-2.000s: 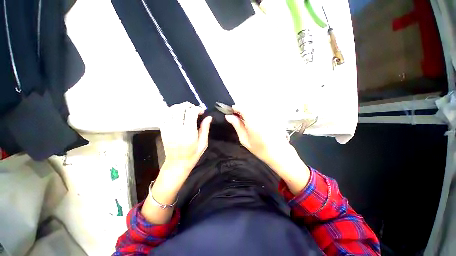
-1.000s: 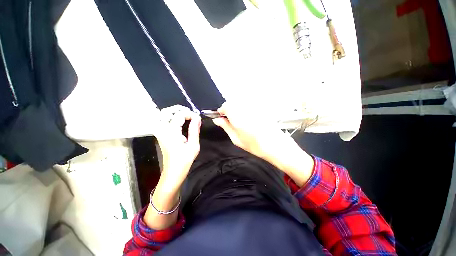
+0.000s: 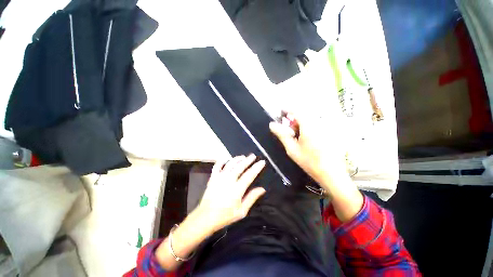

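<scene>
The black zip panel (image 3: 202, 100) lies slantwise from the white table onto my dark-clothed lap. Its silver zip (image 3: 241, 125) runs down the middle, with a small shiny bit at the near end. My left hand (image 3: 232, 186) rests on the panel's left edge near that end, fingers spread and palm down. My right hand (image 3: 297, 142) is over the panel's right edge, closed around small snips; a reddish part shows at the fingers, and the blades are blurred and mostly hidden.
A stack of black panels (image 3: 54, 81) lies at left, above beige bags (image 3: 38, 200). A loose black heap (image 3: 275, 32) lies at the top. A lime green tool (image 3: 335, 67) and an awl-like tool with a brown handle (image 3: 374, 103) lie at right.
The panel's far end and whole zip now show. My left hand has let go its pinch and lies spread. My right hand has moved up and right, with the snips away from the zip end.
</scene>
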